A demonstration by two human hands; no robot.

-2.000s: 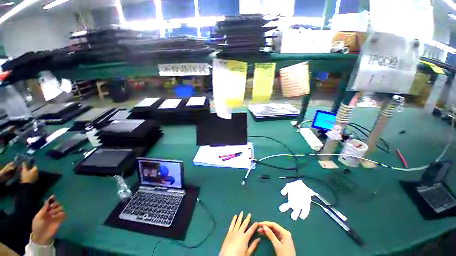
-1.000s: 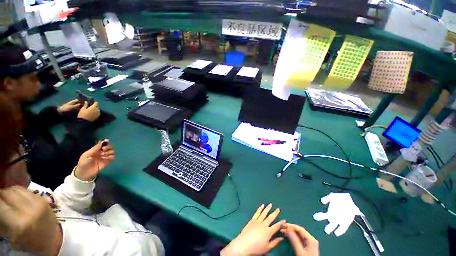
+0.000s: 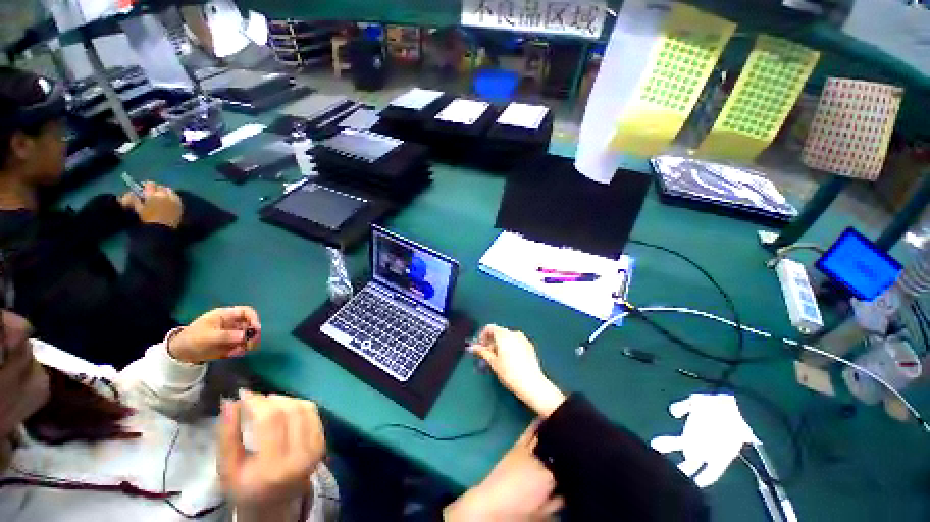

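The small silver-grey laptop [image 3: 388,331] stands open on a black mat [image 3: 433,377], its screen lit with a picture. My right hand [image 3: 510,359] reaches in from the lower right, just right of the laptop, and its fingertips pinch the end of a thin black cable [image 3: 438,437]. The rest of that cable curves over the bench toward the front edge. My left hand [image 3: 515,487] is low in the picture below my right sleeve, blurred and cut off by the bottom edge; its fingers are partly hidden.
A clipboard with pens [image 3: 556,267] lies behind. A white glove [image 3: 704,433] and looped cables [image 3: 714,311] are on the right. Dark stacked slabs [image 3: 372,158] stand behind left. A person in white [image 3: 133,408] sits close on the left, hands raised; another person [image 3: 51,245] is beyond.
My two hands, together at the bench front before, are apart. My right hand has moved forward and left to the cable end; my left hand stays low. The neighbour's second hand has come into view.
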